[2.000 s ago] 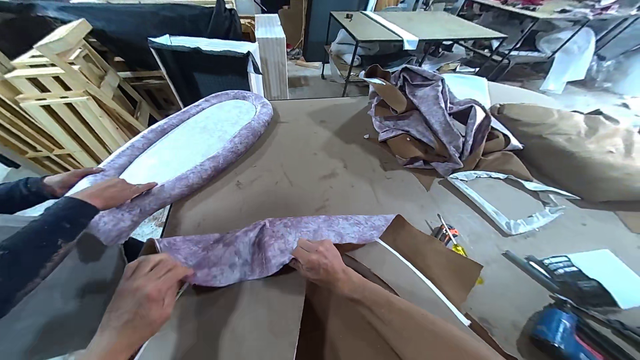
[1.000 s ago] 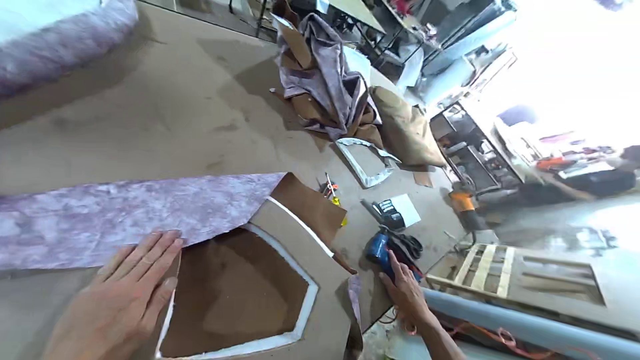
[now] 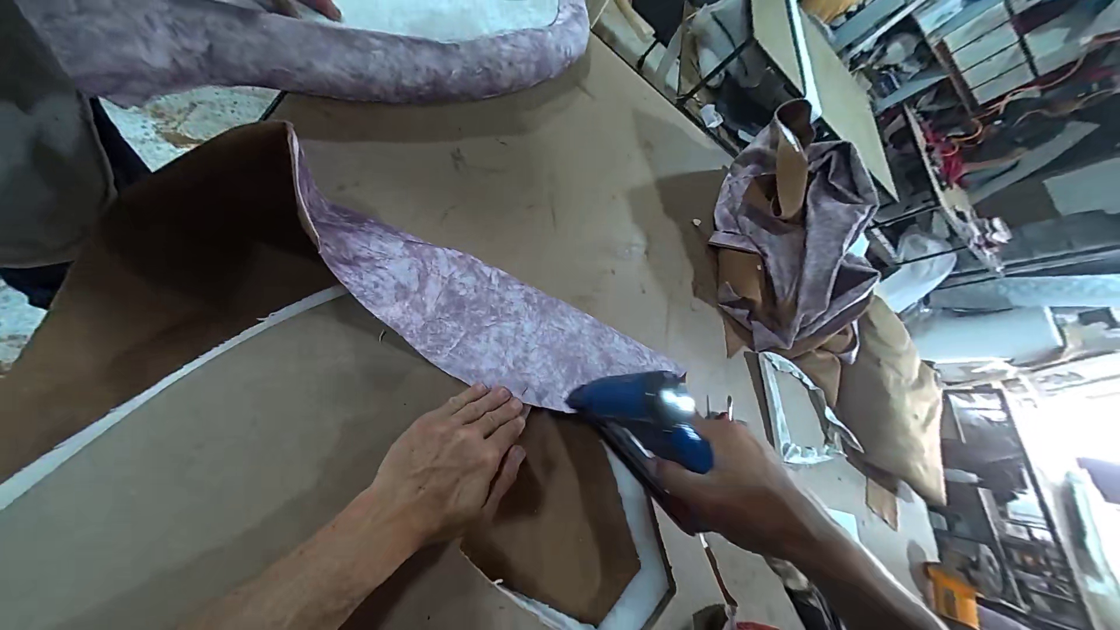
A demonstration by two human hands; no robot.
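My right hand grips a blue power stapler, its nose at the lower edge of a purple mottled fabric strip. My left hand lies palm down, fingertips at that same edge, just left of the tool. The strip is folded over a flat brown board edged with a white padding strip. To the right of my left hand, the board has a cut-out rimmed with white padding, and brown backing shows in it. At upper left the fabric's brown underside shows.
A padded oval panel in purple fabric lies at the top, with part of another person's hand on it. Crumpled purple fabric, a white-edged frame piece and a tan bag lie on the right of the worktable.
My right hand has lifted the blue stapler from the table's right side and brought it to the fabric edge. My left hand remains on the work. The view has turned and shifted.
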